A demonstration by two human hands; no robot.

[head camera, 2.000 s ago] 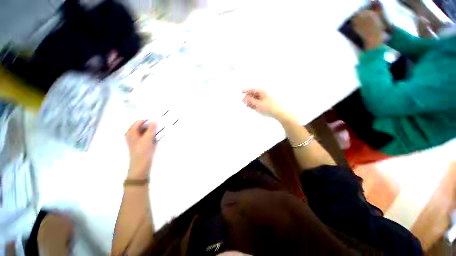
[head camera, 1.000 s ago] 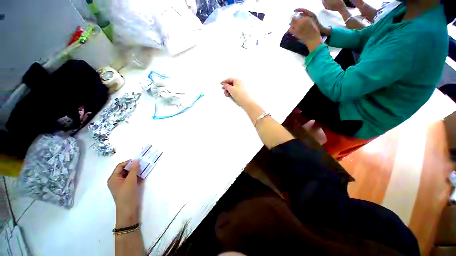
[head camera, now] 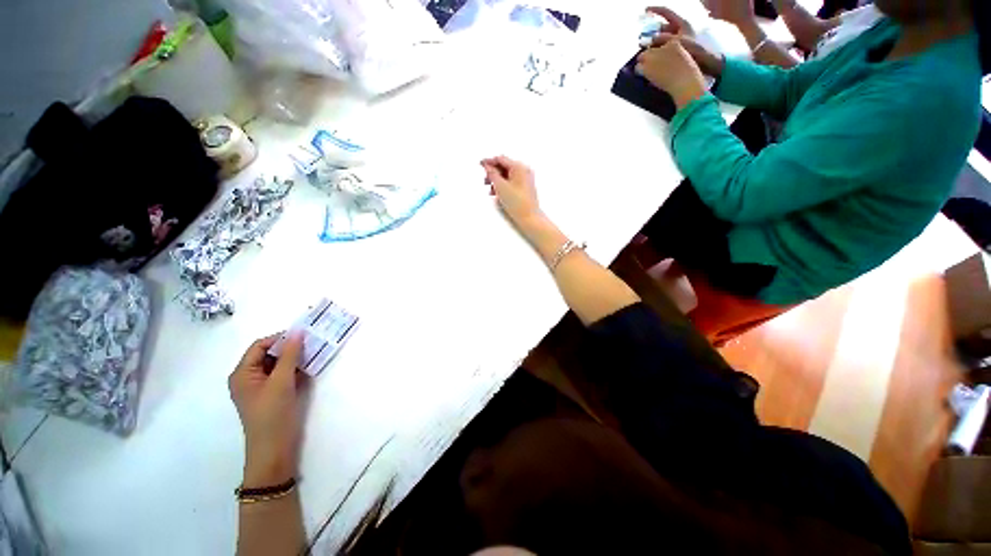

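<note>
My left hand [head camera: 266, 380] holds a few fanned white insert cards [head camera: 328, 331] with fine print and dark stripes, above the white tabletop. My right hand [head camera: 511, 187] is over the table with its fingers curled together; I cannot tell whether anything is between the fingertips. A loose heap of short silvery-white charging cables [head camera: 230, 234] lies beyond my left hand. A bulging clear cable bag [head camera: 85, 345] stands left of the heap. A crumpled clear-white bag with a blue edge [head camera: 364, 201] lies between the heap and my right hand.
A black bag [head camera: 103, 206] lies behind the cables, beside a small cream round object [head camera: 226, 146]. Large clear plastic bags [head camera: 315, 49] are at the back. A person in a green sleeve [head camera: 750, 179] works at the right over a dark item [head camera: 649, 92]. The white table's [head camera: 478, 326] near edge runs diagonally.
Since the blurred earliest frame, the view has shifted and the cards in my left hand show clearly. Over the last second my hands moved little; the neighbour's hands shifted slightly.
</note>
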